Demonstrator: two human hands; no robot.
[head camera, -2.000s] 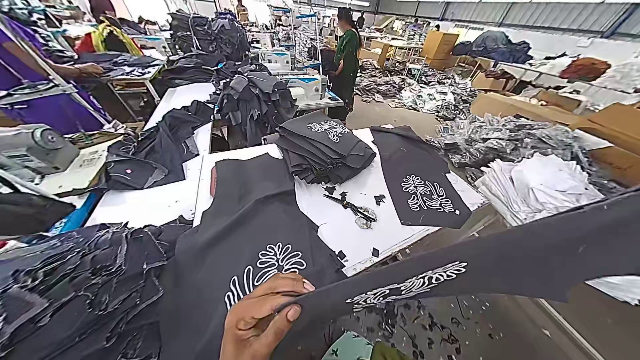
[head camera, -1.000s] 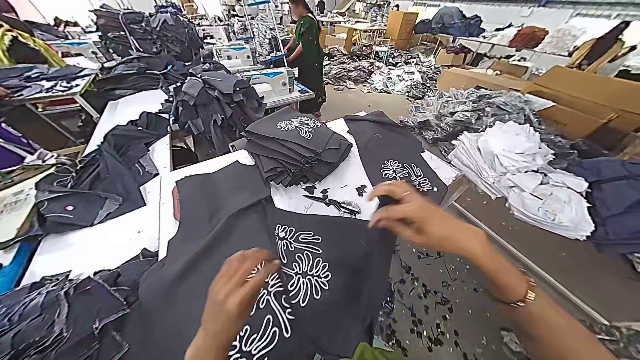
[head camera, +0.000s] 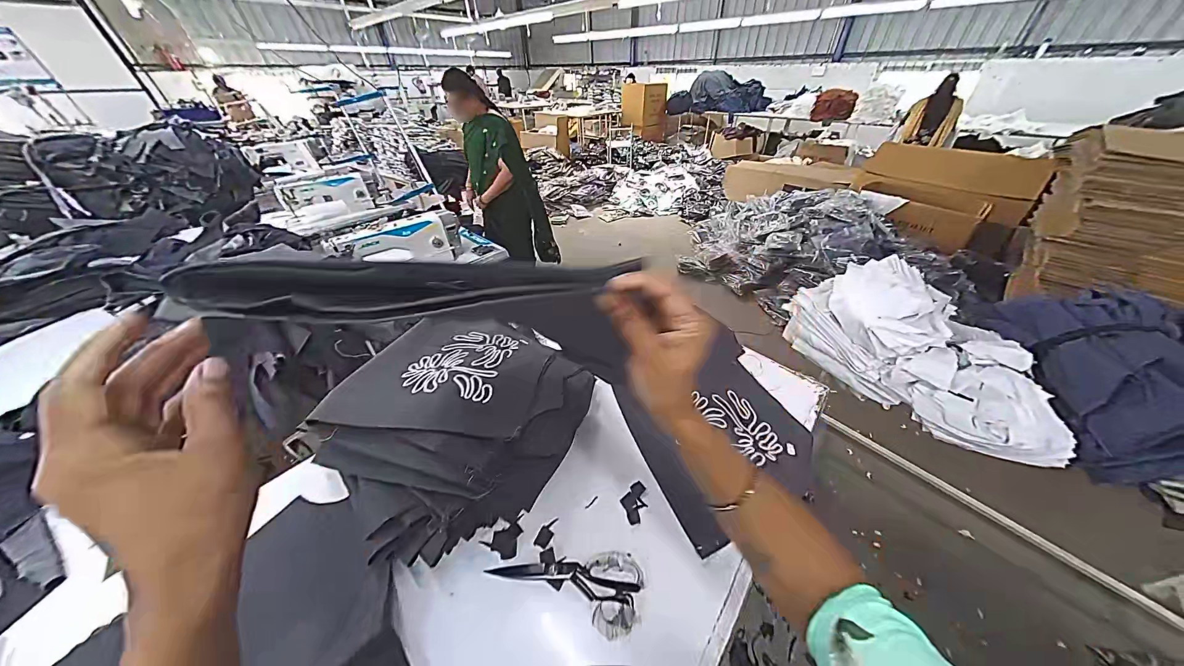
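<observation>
My right hand (head camera: 661, 338) pinches the right end of a long dark fabric piece (head camera: 388, 289), which stretches level across the view above the table. At its left end my left hand (head camera: 153, 416) is raised, palm inward and fingers apart, near the cloth; whether it touches is unclear. Below the cloth lies a stack of dark cut panels (head camera: 462, 388), the top one bearing a white leaf-like pattern. Another patterned dark panel (head camera: 740, 416) lies partly under my right forearm. Black-handled scissors (head camera: 583, 575) rest on the white table (head camera: 518, 629) among small dark scraps.
Sewing machines (head camera: 407, 239) and a person in green (head camera: 499, 176) are beyond the table. Dark fabric heaps (head camera: 139, 176) stand at left. At right are white cloth pieces (head camera: 925, 361), plastic-wrapped bundles (head camera: 805, 231), an open carton (head camera: 934, 203), stacked cardboard (head camera: 1110, 213) and a navy bundle (head camera: 1101, 370).
Both hands were low over a patterned panel on the table one second ago; now they are raised, with a dark piece held up in my right hand. The view has tilted up.
</observation>
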